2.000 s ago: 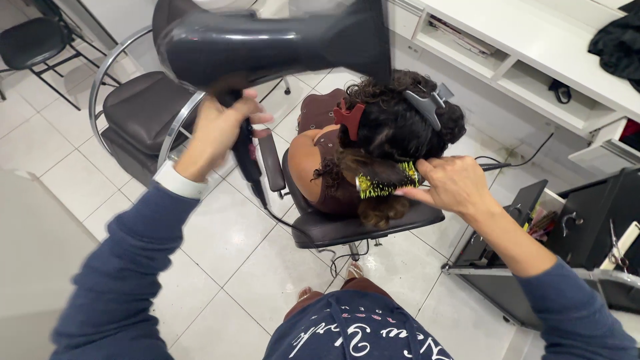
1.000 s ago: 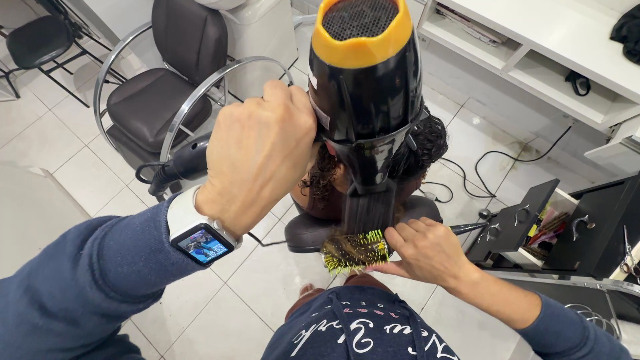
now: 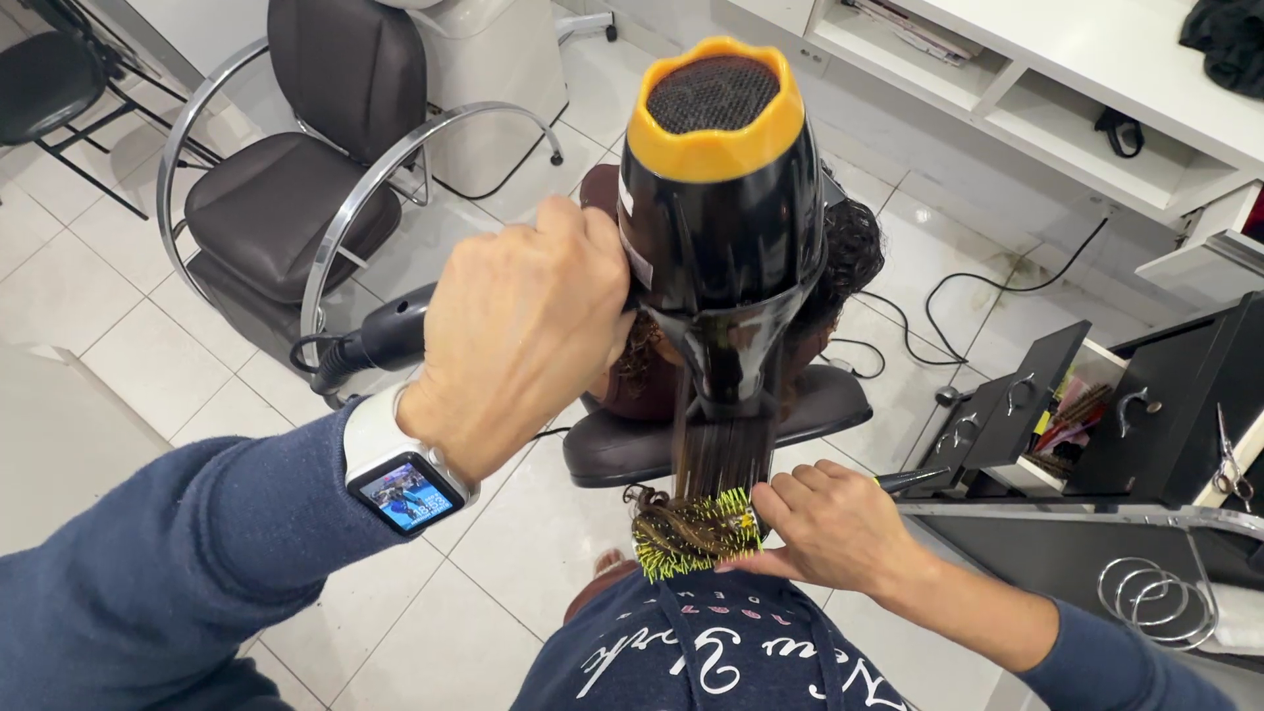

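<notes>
My left hand (image 3: 528,331) grips the handle of a black hair dryer (image 3: 726,232) with a yellow rear ring. The dryer's flat nozzle points down onto a straight, taut section of dark hair (image 3: 721,452). Below the nozzle, the ends of that section are wound around a round brush with yellow-green bristles (image 3: 696,533). My right hand (image 3: 839,523) is closed on the brush's handle, whose tapered tip sticks out to the right. A seated person's curly dark hair (image 3: 854,252) shows beside the dryer, which hides most of the head.
An empty salon chair (image 3: 286,212) with chrome arms stands at the left. At the right are a black trolley (image 3: 1175,395) with an open drawer of brushes, scissors (image 3: 1227,459) and metal rings (image 3: 1155,602). A white counter (image 3: 1086,69) is at the upper right; a cable (image 3: 933,306) lies on the floor.
Two seconds ago the dryer was held sideways at the upper left and the brush was close to the head. Since then the dryer has come over the hair, and the brush has moved down towards me.
</notes>
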